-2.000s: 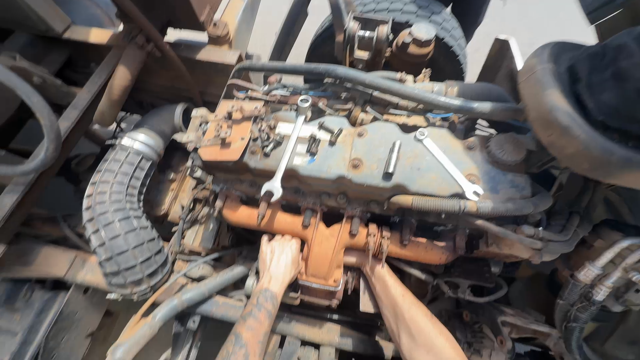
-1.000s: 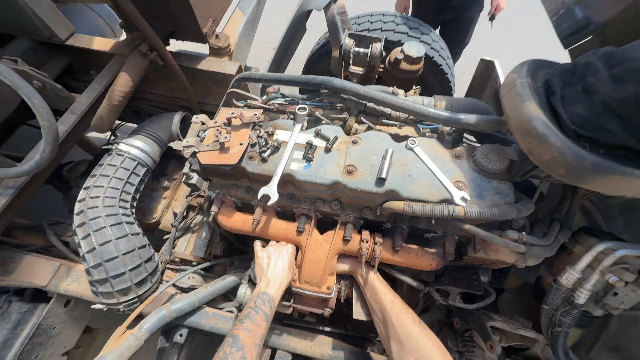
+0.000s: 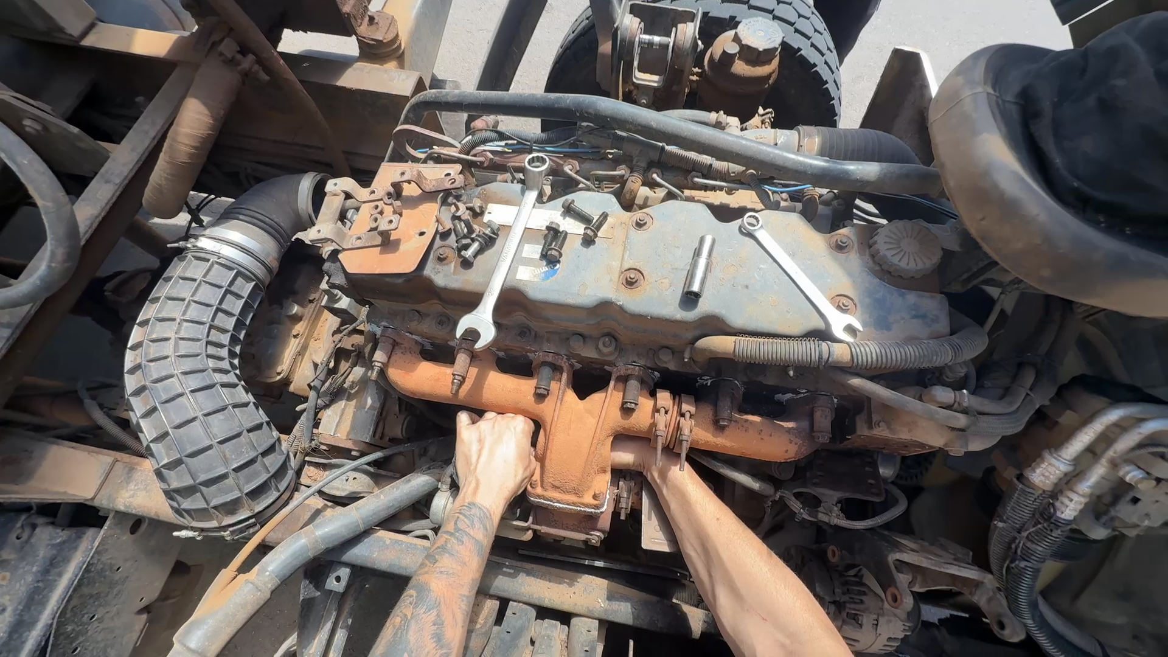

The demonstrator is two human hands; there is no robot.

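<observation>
A rust-coloured exhaust manifold (image 3: 573, 442) runs along the side of the engine. My left hand (image 3: 494, 456) is curled against its underside, left of the central flange, fingertips hidden. My right hand (image 3: 636, 453) reaches in under the manifold on the other side of the flange; its fingers are out of sight. On the valve cover (image 3: 584, 301) lie a long combination wrench (image 3: 512, 251), a deep socket (image 3: 699, 266), a shorter combination wrench (image 3: 799, 276) and several loose bolts (image 3: 553, 241). A rusty bracket (image 3: 388, 224) rests at the cover's left end.
A ribbed black air hose (image 3: 203, 365) curves down at the left. A dark coolant pipe (image 3: 675, 117) crosses behind the engine, with a tire (image 3: 693, 55) beyond. A frame rail (image 3: 529, 584) runs below my forearms. Metal-ended hoses (image 3: 1063, 470) hang at the right.
Both hands stay at the manifold, on either side of its central flange. A person seen standing beyond the tire one second ago is now mostly out of view.
</observation>
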